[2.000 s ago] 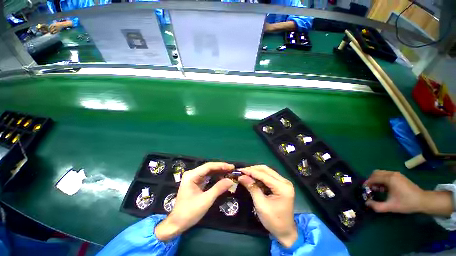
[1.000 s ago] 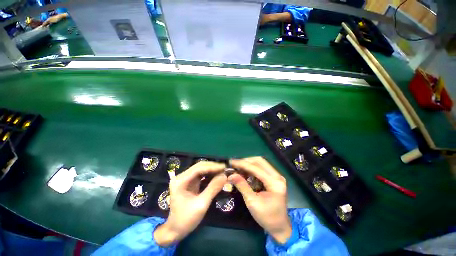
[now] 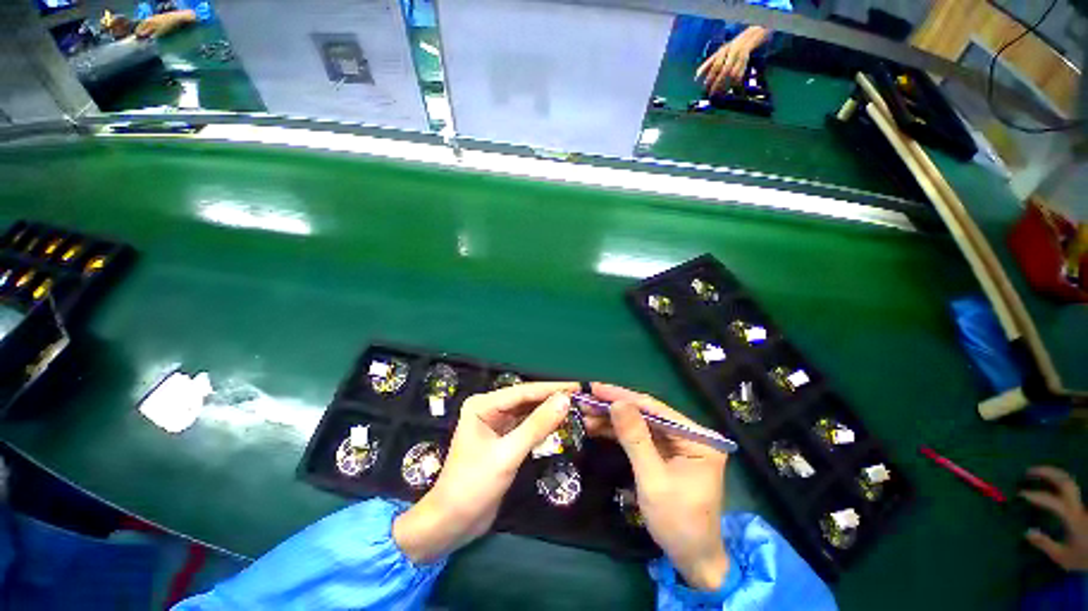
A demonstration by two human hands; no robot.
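Note:
A black parts tray (image 3: 328, 432) lies under my hands, its pockets holding round silver and gold units with small white tabs. My left hand (image 3: 489, 463) pinches a small round unit (image 3: 575, 427) above the tray, seen nearly edge-on and partly hidden by the fingers. My right hand (image 3: 675, 483) is at its right side, holding slim silver tweezers (image 3: 680, 431) between thumb and fingers. The tweezers' tip end is at the unit; whether it touches cannot be told. Both hands are bare.
A second tray of round units (image 3: 770, 338) lies slanted at right. Beyond it are a red pen (image 3: 962, 474) and another person's hand (image 3: 1057, 518). White scrap (image 3: 177, 401), a tray (image 3: 110, 258) and a black box (image 3: 43, 380) are at left. A pale rod frame (image 3: 954, 227) stands right.
The tweezers now show in my right hand. The right-hand tray has gained a unit in its near right pocket. The other person's hand withdrew, then reappeared at the right edge.

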